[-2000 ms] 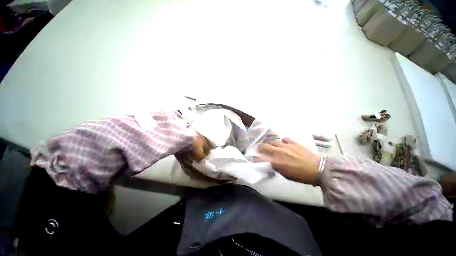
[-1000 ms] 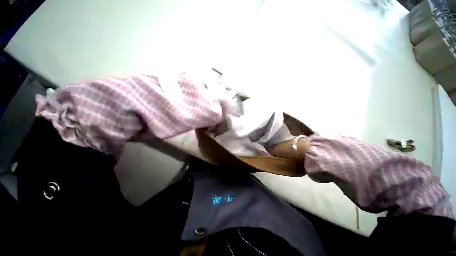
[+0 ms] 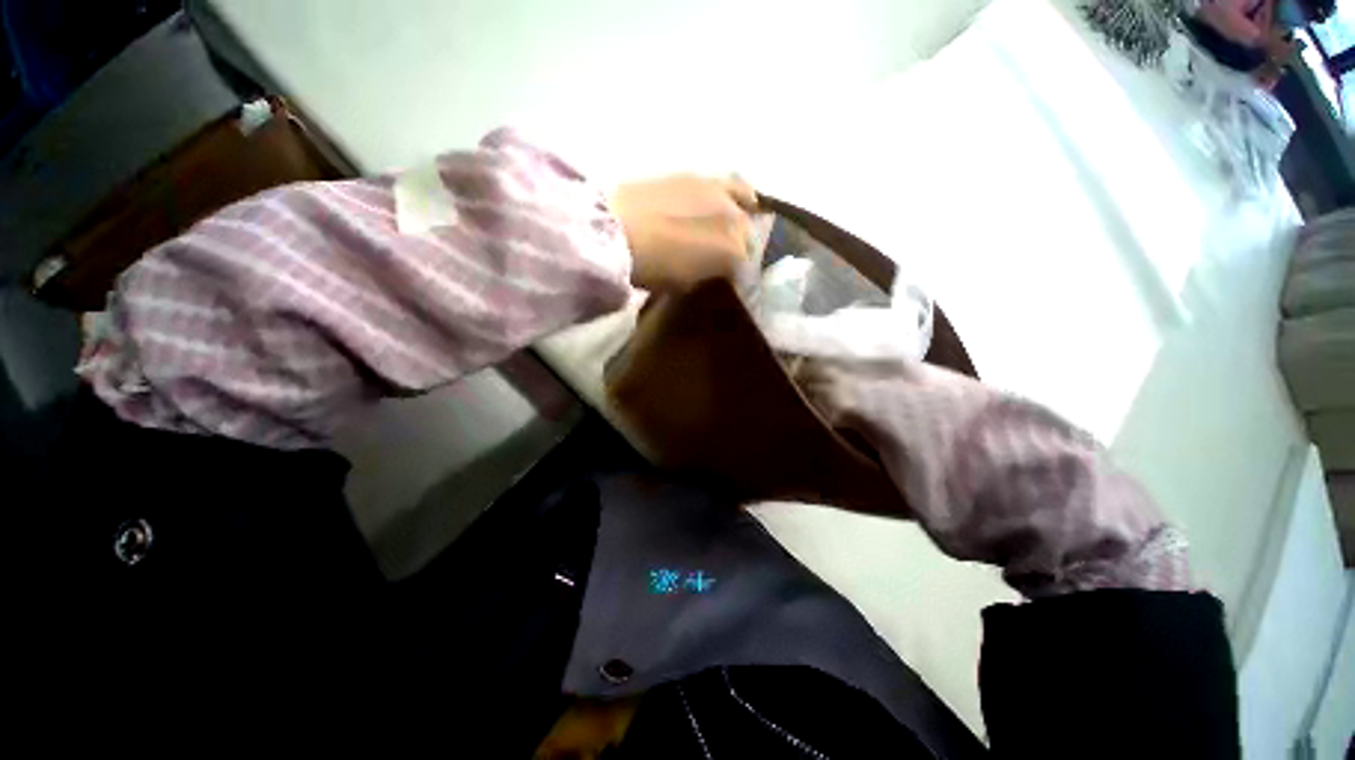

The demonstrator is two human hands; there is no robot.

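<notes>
The brown handbag lies tilted at the table's front edge, its open mouth facing right and up. White stuffing paper shows crumpled inside the mouth. My left hand grips the bag's rim at its upper left end. My right forearm, in a pink checked sleeve, reaches into the bag's mouth; my right hand is hidden inside the bag.
The pale table spreads ahead, with large flat white paper sheets beyond the bag. Another brown bag lies low at the left. Grey-beige bags and white flat stacks stand at the right. Part of a person shows at the top right.
The view has swung, bringing the brown bag at left into sight. My left hand has come out from the paper onto the bag's rim. My right hand has gone into the bag.
</notes>
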